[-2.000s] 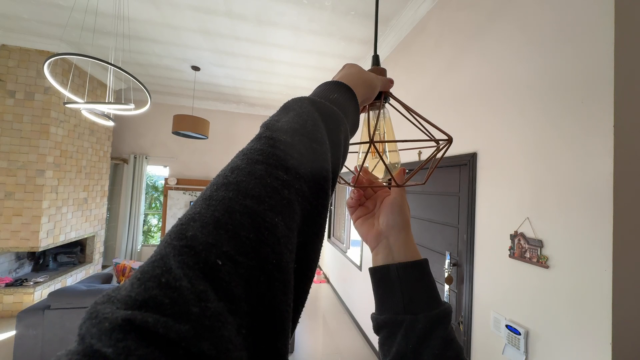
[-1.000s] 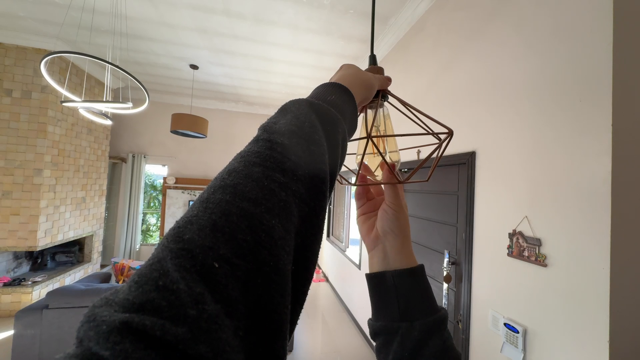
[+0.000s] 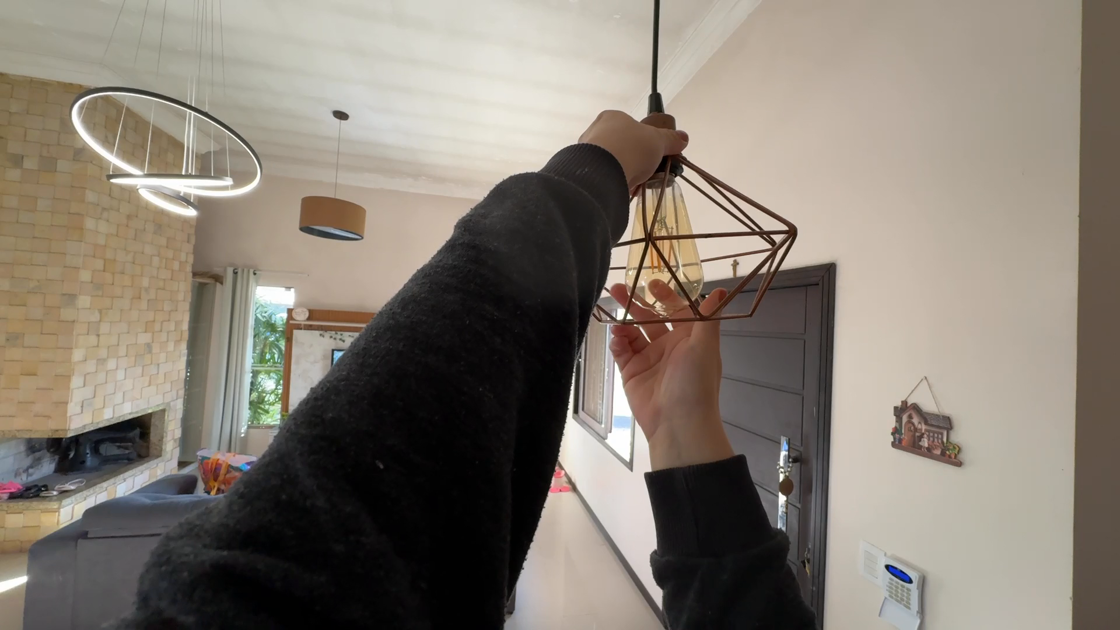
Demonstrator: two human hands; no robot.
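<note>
A pendant lamp with a geometric wire cage (image 3: 773, 254) hangs from a black cord (image 3: 655, 48). My left hand (image 3: 632, 144) grips the lamp's socket holder (image 3: 660, 120) at the top of the cage; its palm side is hidden. Inside the cage is an amber filament bulb (image 3: 669, 236), pointing down and unlit. From below, my right hand (image 3: 669, 367) reaches up with fingers spread around the bulb's lower end, some of them inside the cage's bottom opening. Whether the fingertips touch the glass is hard to tell.
Behind the lamp stand a dark door (image 3: 770, 350) and a wall with a house-shaped plaque (image 3: 926, 433) and an alarm keypad (image 3: 901, 588). To the left are a lit ring chandelier (image 3: 249, 144), a drum pendant lamp (image 3: 332, 217), a grey sofa (image 3: 96, 542) and a fireplace (image 3: 114, 446).
My right hand's fingers, closer together around the bulb a second ago, are now spread wider beneath it. My left hand has stayed at the top of the lamp.
</note>
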